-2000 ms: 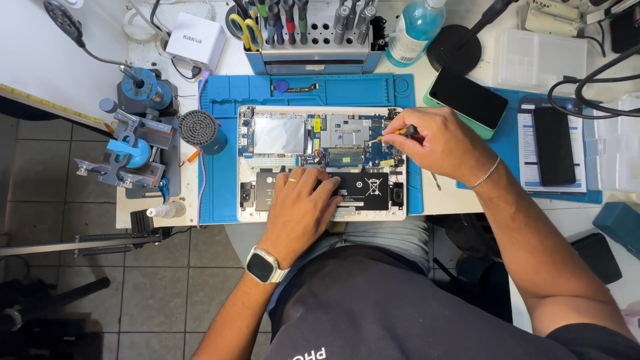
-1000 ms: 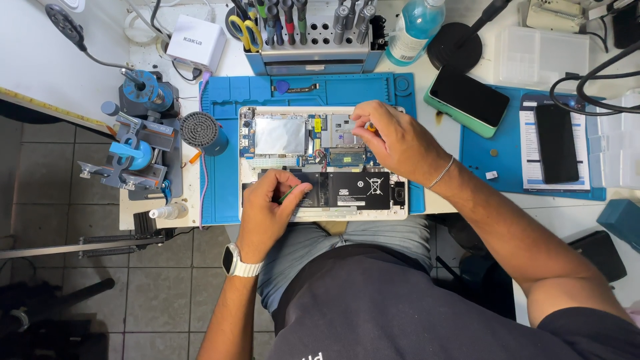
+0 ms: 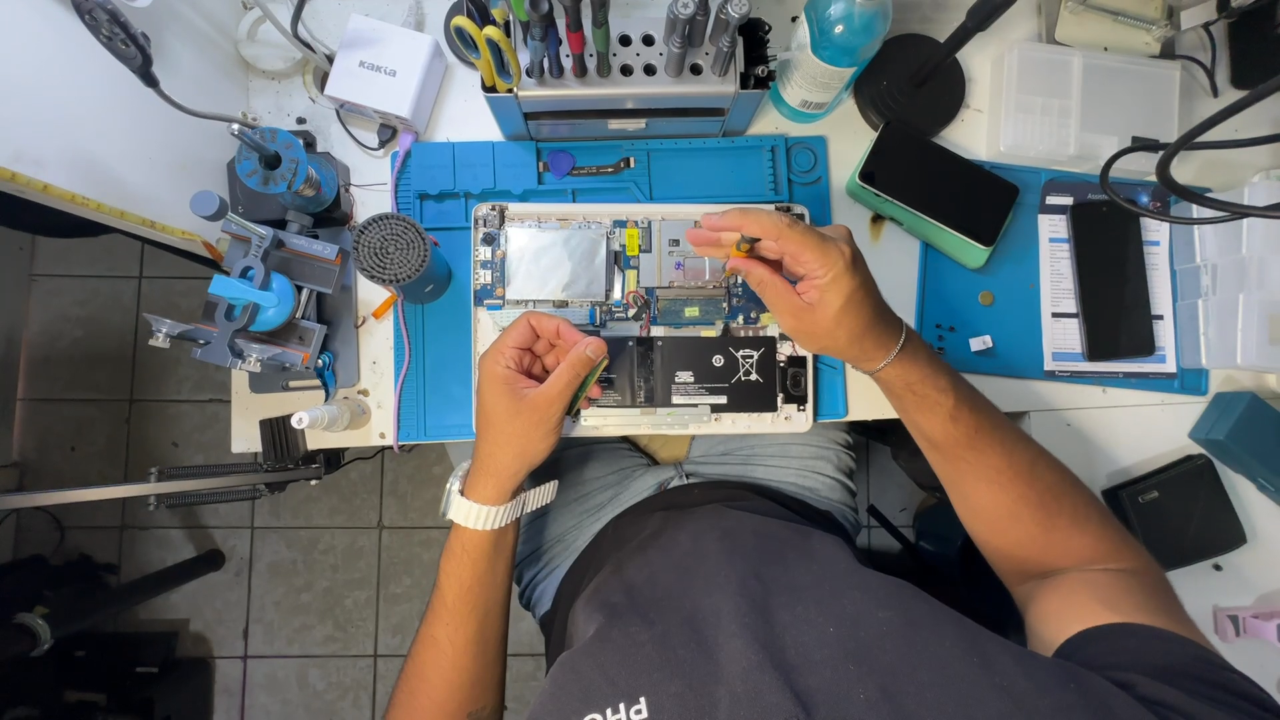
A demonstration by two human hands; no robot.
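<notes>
An opened laptop chassis (image 3: 488, 330) lies on a blue silicone work mat (image 3: 430, 400), its insides facing up. Along its near side runs a black battery (image 3: 715, 372); a silver-covered part (image 3: 556, 262) sits at the far left, and a green memory module (image 3: 690, 308) lies near the middle. My left hand (image 3: 538, 385), above the battery's left part, pinches a small thin green circuit board (image 3: 588, 388) edge-on between thumb and fingers. My right hand (image 3: 800, 280) is over the board's right side and holds a small screwdriver with an orange and black handle (image 3: 742, 250); its tip is hard to make out.
Behind the mat stands a tool rack (image 3: 625, 95) with screwdrivers. A blue clamp stand (image 3: 270, 290) and a round brush-topped holder (image 3: 400, 258) are at the left. To the right lie a phone on a green box (image 3: 938, 195), another phone (image 3: 1110, 280) on paper, and a small white piece (image 3: 980, 343).
My left hand lay flat over the battery two seconds ago; it has lifted and now pinches the small green board. My right hand has kept the screwdriver, tilting it differently.
</notes>
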